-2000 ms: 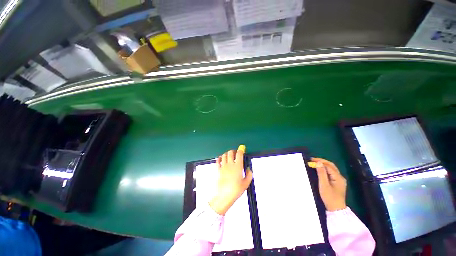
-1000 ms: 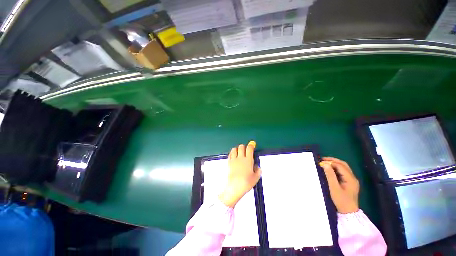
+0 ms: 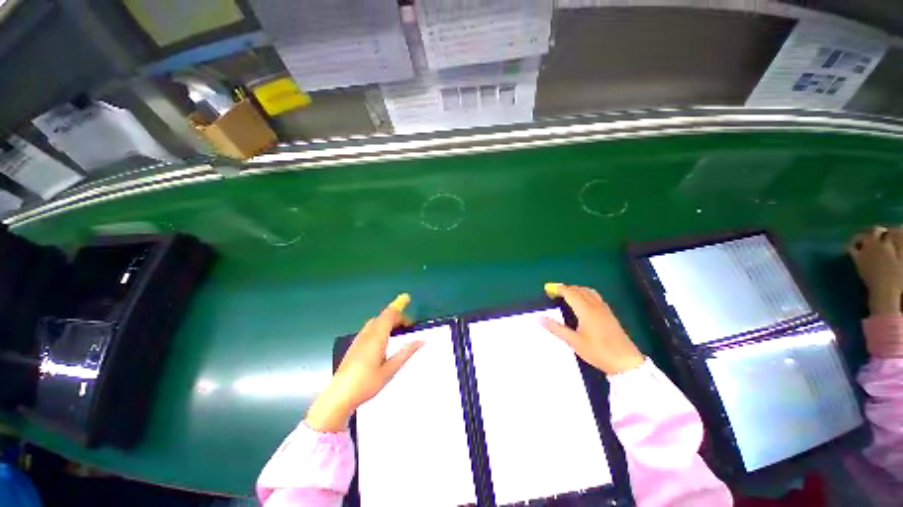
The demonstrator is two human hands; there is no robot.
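Note:
A black tray point(image 3: 466, 396) lies in front of me and holds two tablets side by side. The left tablet point(image 3: 416, 436) and the right tablet point(image 3: 540, 416) both show plain white screens. My left hand point(image 3: 368, 364) lies over the upper left corner of the tray, thumb over the left screen and fingers at the far rim. My right hand point(image 3: 594, 332) lies over the upper right corner, thumb over the right screen. Both have a yellow cot on a fingertip. The tray's near edge is cut off by the picture.
At right, another tray point(image 3: 693, 352) holds two greyish-white screens, with another person's hand point(image 3: 881, 267) beyond it. At left lie black trays point(image 3: 124, 366) with dark screens. A metal rail point(image 3: 396, 147), box point(image 3: 236, 129) and paper sheets point(image 3: 475, 99) line the back.
My left hand has moved from the left screen's upper middle to the tray's far left corner. My right hand has moved from the right rim onto the far right corner. Another person's hand has appeared at right.

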